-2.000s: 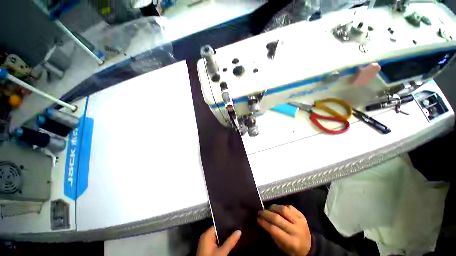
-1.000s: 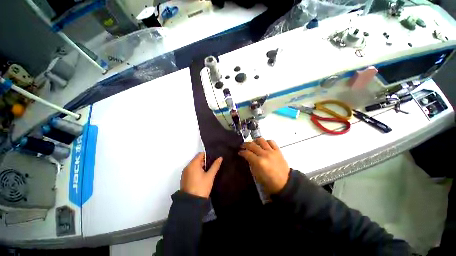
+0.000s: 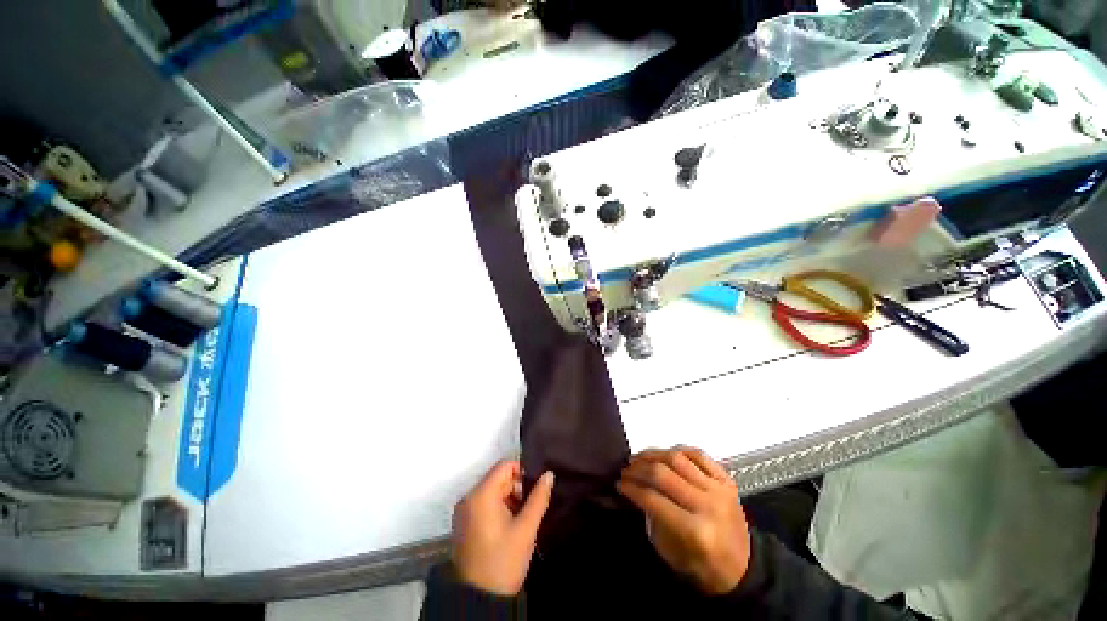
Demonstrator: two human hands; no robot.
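Observation:
A long dark fabric panel [image 3: 568,406] runs from behind the white sewing machine head [image 3: 753,194], past the presser foot and needle area [image 3: 601,334], towards me. The foot itself is hard to make out. My left hand [image 3: 500,528] grips the panel's left edge between thumb and fingers near the table's front edge. My right hand [image 3: 690,516] pinches its right edge at about the same height. The cloth below my hands merges with dark clothing.
Scissors with yellow and red handles [image 3: 826,312], a slim black cutter [image 3: 923,325] and a light blue piece [image 3: 719,297] lie right of the needle. Thread cones [image 3: 134,349] are at the left. A white cloth [image 3: 971,510] hangs below the table at the right.
Both hands have moved back from near the needle towards the table's front edge, still on the panel. The camera view has shifted slightly.

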